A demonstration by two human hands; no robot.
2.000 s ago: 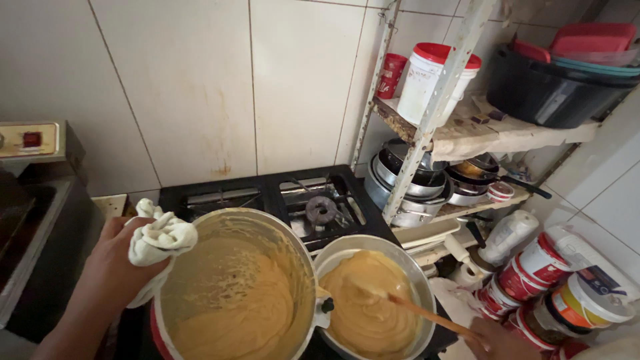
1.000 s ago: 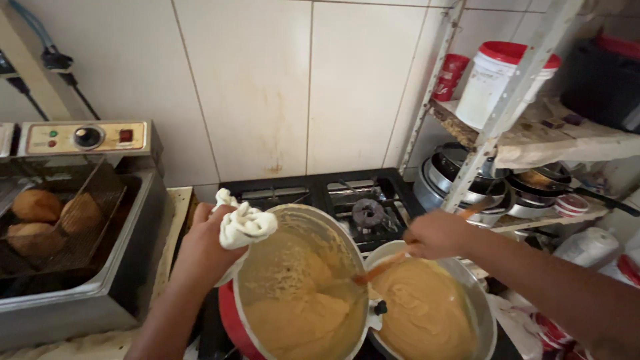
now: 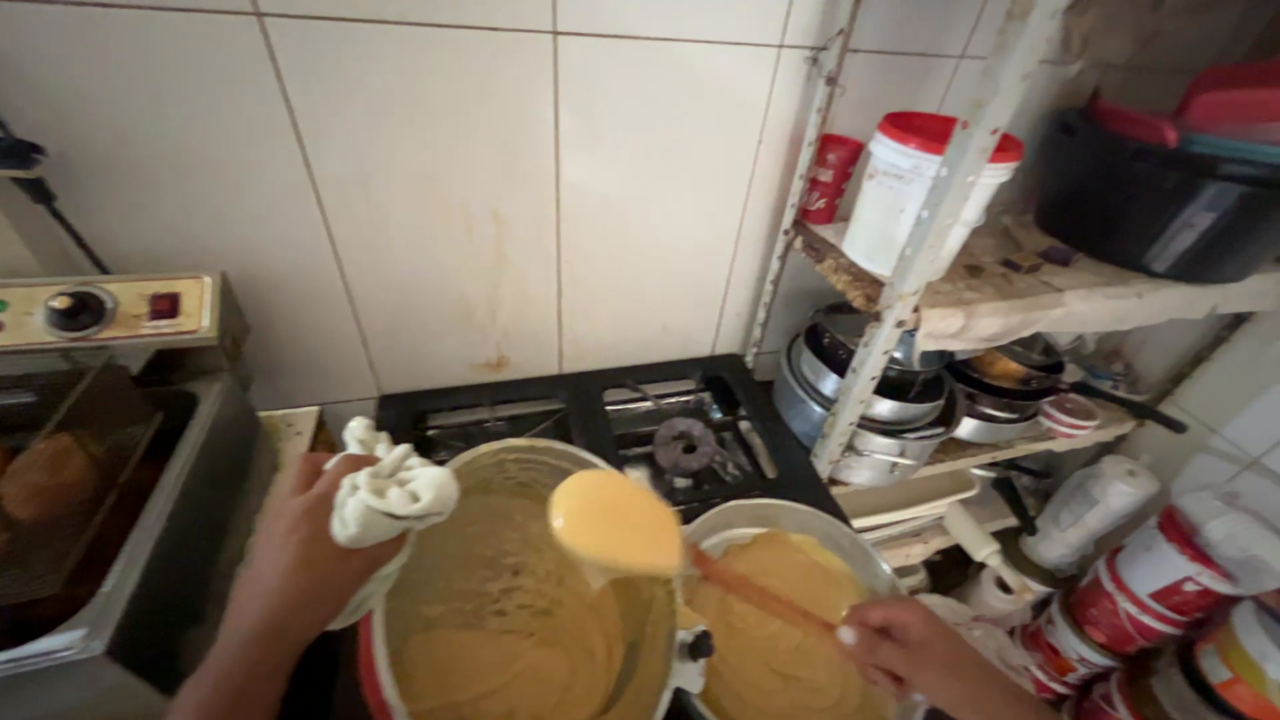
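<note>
My left hand point(image 3: 320, 520) grips a bunched white cloth point(image 3: 390, 490) at the left rim of a deep pot point(image 3: 530, 455) with a red outside. Thick tan batter or cream point(image 3: 510, 650) lies in that pot and coats its inner wall. In my right hand point(image 3: 895, 645) is the handle of a long spoon point(image 3: 760, 590), perhaps wooden. The spoon's round head, heaped with the tan mixture point(image 3: 615, 522), is above the deep pot's right side. Beneath the handle, a wider metal pan point(image 3: 850, 540) holds more of the same mixture, close beside the pot.
Both vessels stand at a black gas stove point(image 3: 590, 390) against a tiled wall. At left is a deep fryer point(image 3: 190, 480) with fried pieces point(image 3: 50, 478) in its basket. A metal shelf point(image 3: 890, 330) at right carries a white bucket point(image 3: 900, 200) and stacked pans point(image 3: 870, 390); several tubs point(image 3: 1130, 600) stand lower down.
The spoon's head, inside the deep pot a second ago, is now raised above it with mixture on it. My right hand has moved lower and to the right. My left hand keeps its hold on the cloth.
</note>
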